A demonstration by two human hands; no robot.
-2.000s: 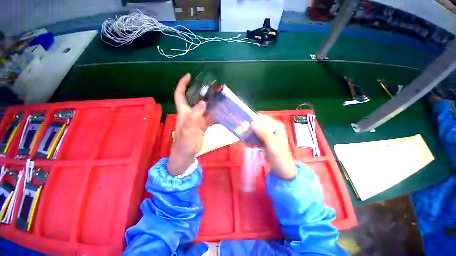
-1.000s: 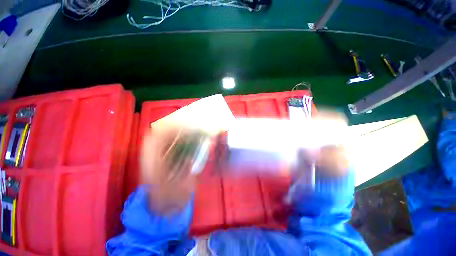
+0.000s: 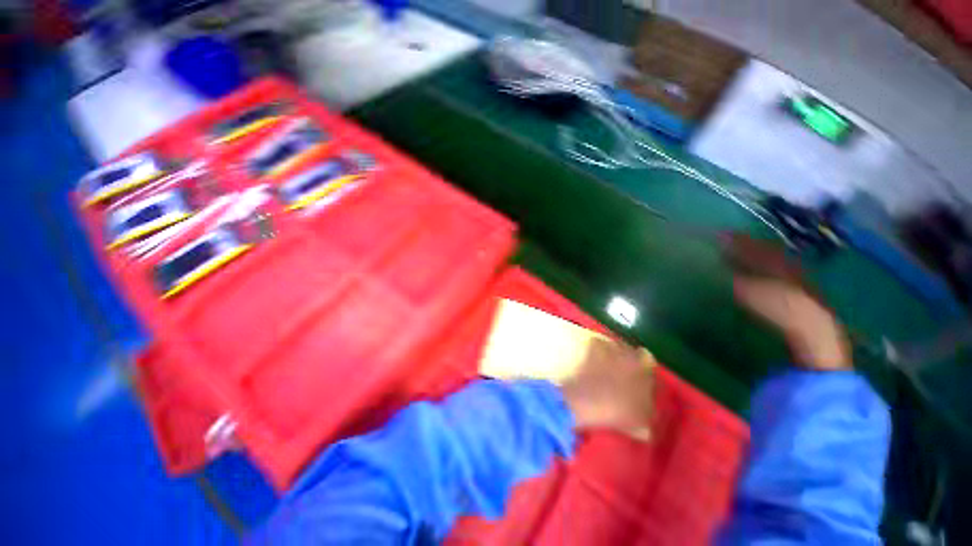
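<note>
The picture is tilted and blurred. The cream sheet lies on the front red tray. My left hand is over the sheet's right end; its fingers are blurred, and whether it grips anything cannot be told. My right hand is raised over the green surface at right, with its fingertips a dark reddish blur; whether it holds anything cannot be told. The dark block handled earlier cannot be made out.
The stacked red tray at left holds several modules with yellow edges and white leads. A white cable coil lies at the back of the green surface. A small bright white spot shows on it. Blue floor is at far left.
The view has swung left and tilted. The blurred pale and dark items between my hands are no longer visible. My hands are farther apart, the right one up over the green surface.
</note>
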